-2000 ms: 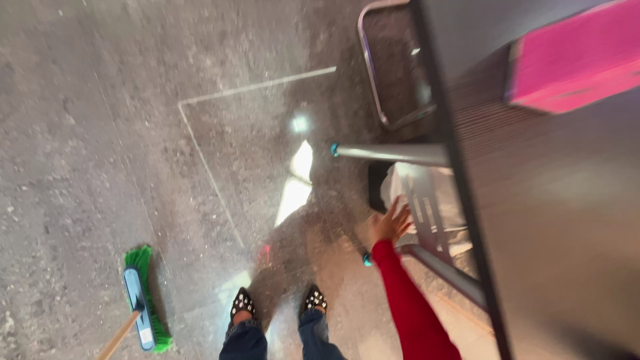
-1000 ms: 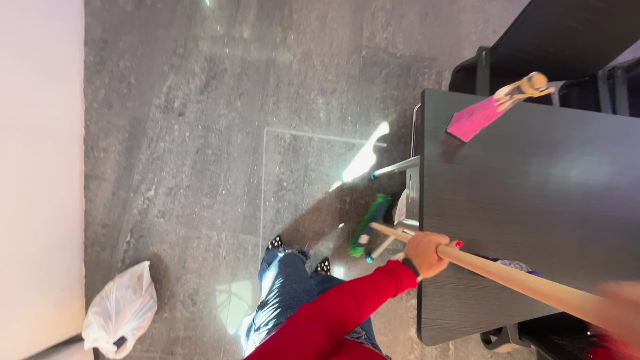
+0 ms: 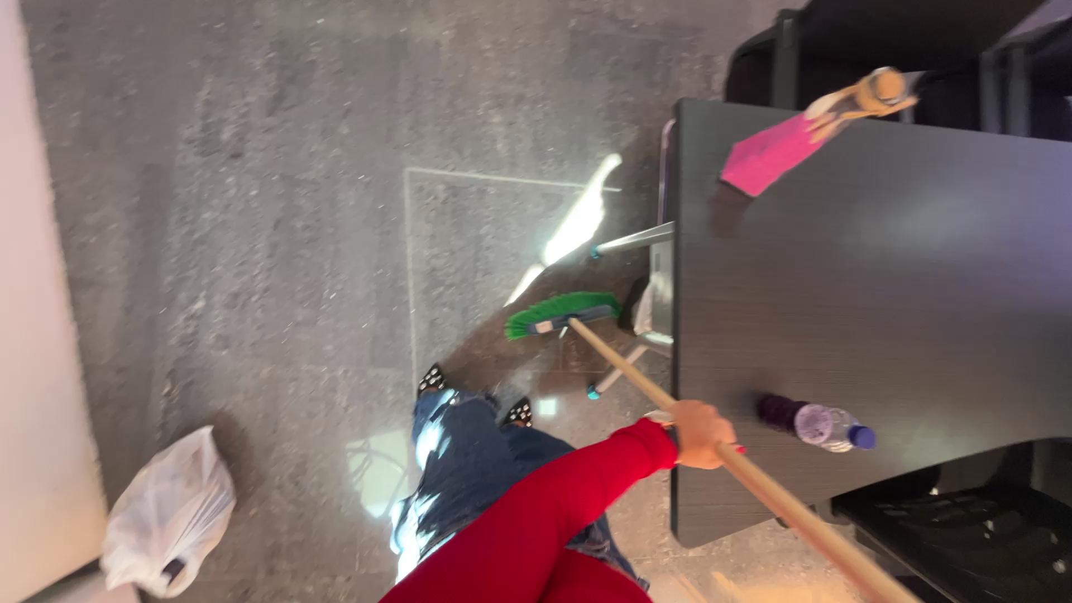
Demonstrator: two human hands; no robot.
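My left hand [image 3: 702,434], at the end of a red sleeve, is closed around the wooden handle of a broom [image 3: 796,507], beside the table's left edge. The handle slants from the lower right down to the green-bristled broom head [image 3: 563,315] on the floor. That head lies between my shoes and a metal leg with a teal foot [image 3: 635,239]. Out of view are my right hand and the handle's upper end.
The dark table [image 3: 879,293] holds a pink item with a tan upper part [image 3: 775,155] and a purple-and-clear bottle with a blue cap [image 3: 816,423]. Black chairs [image 3: 971,528] stand around it. A white plastic bag [image 3: 172,515] lies on the floor near the pale wall [image 3: 38,335].
Since one second ago, the broom head has turned and moved away from the table's side. Two seconds ago it was at the far left, and a hand reached beside the table. The view has shifted widely.
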